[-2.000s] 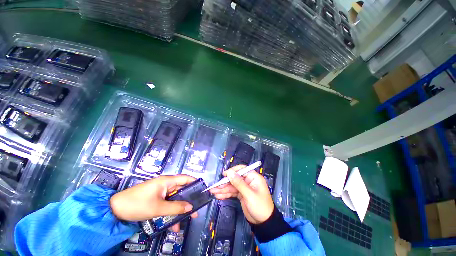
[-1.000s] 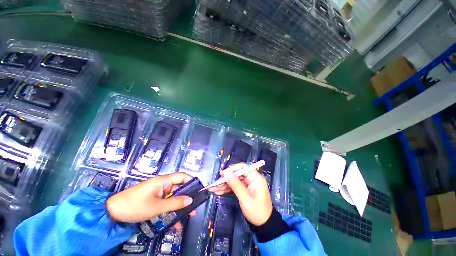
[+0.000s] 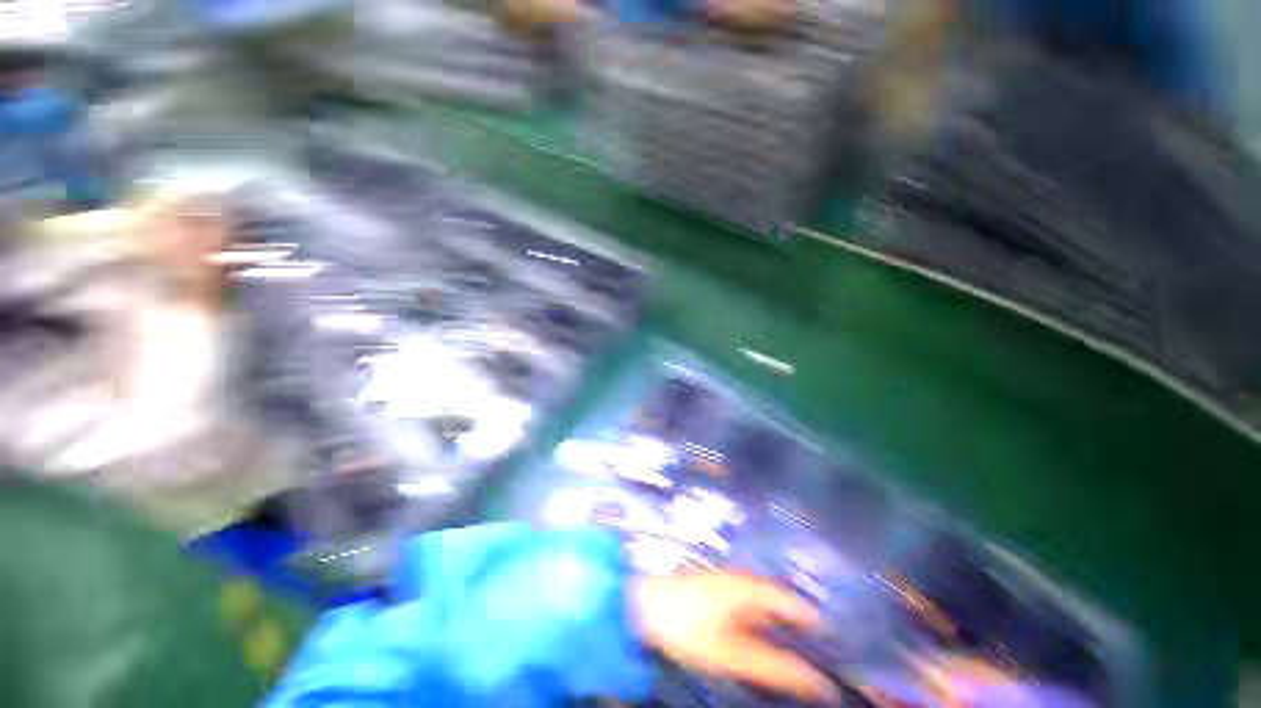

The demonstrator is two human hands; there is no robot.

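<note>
The whole view is strongly blurred. My left hand (image 3: 733, 634), in a bright blue sleeve, is low over the near clear blister tray (image 3: 1127, 647). I cannot tell whether it holds a unit. My right hand (image 3: 968, 681) is a smeared patch at the bottom edge, partly cut off, right of my left hand. No tool can be made out in it. Dark phone housing assemblies (image 3: 678, 404) with bright shiny patches lie in the tray pockets, too blurred to separate.
Another tray area with glare (image 3: 595, 270) is at the left. Stacked blister trays (image 3: 733, 145) stand across the green bench (image 3: 871, 339). Blurred blue clothing (image 3: 49, 138) shows at the far left, and a large green shape (image 3: 111, 609) fills the lower left.
The view has swung left, so trays and hands sit further right and lower. The white booklet and black grids have left the picture. The held unit and white tool are no longer discernible.
</note>
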